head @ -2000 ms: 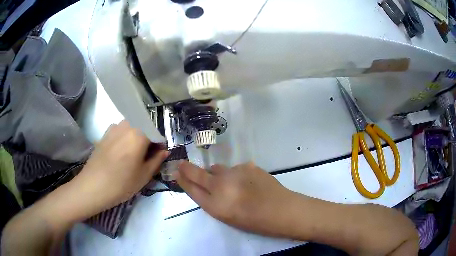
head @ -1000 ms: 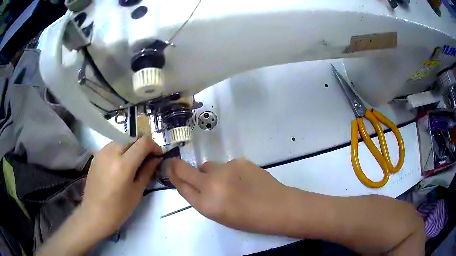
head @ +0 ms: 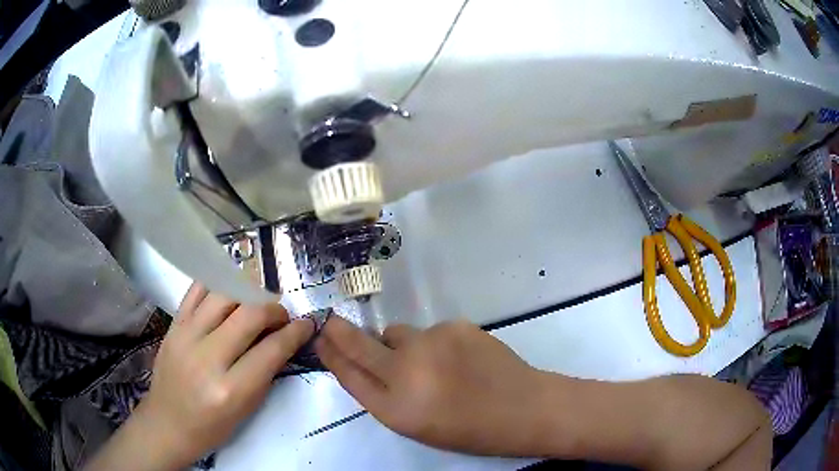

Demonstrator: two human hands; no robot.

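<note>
My left hand (head: 216, 373) and my right hand (head: 428, 382) meet just below the needle area of the white sewing machine (head: 515, 101). Their fingertips pinch a small dark grey fabric piece (head: 319, 318) between them; most of it is hidden by the fingers. The presser foot area (head: 299, 258) lies just above the fingertips, partly behind the cream tension dials (head: 347, 191). Grey-brown garment fabric (head: 55, 248) is heaped at the left, with dark striped lining (head: 69, 354) below it, beside my left wrist.
Orange-handled scissors (head: 676, 267) lie right of the machine bed, blades pointing up and left. A slim dark line or tool (head: 336, 423) is on the table below my hands. An open accessories box (head: 796, 267) is at the far right. Dark metal tools (head: 756, 26) rest at the top right.
The view has shifted slightly. Both hands remain together below the needle area; the left fingers have spread along the machine head's lower edge, and less of the small piece shows than at first.
</note>
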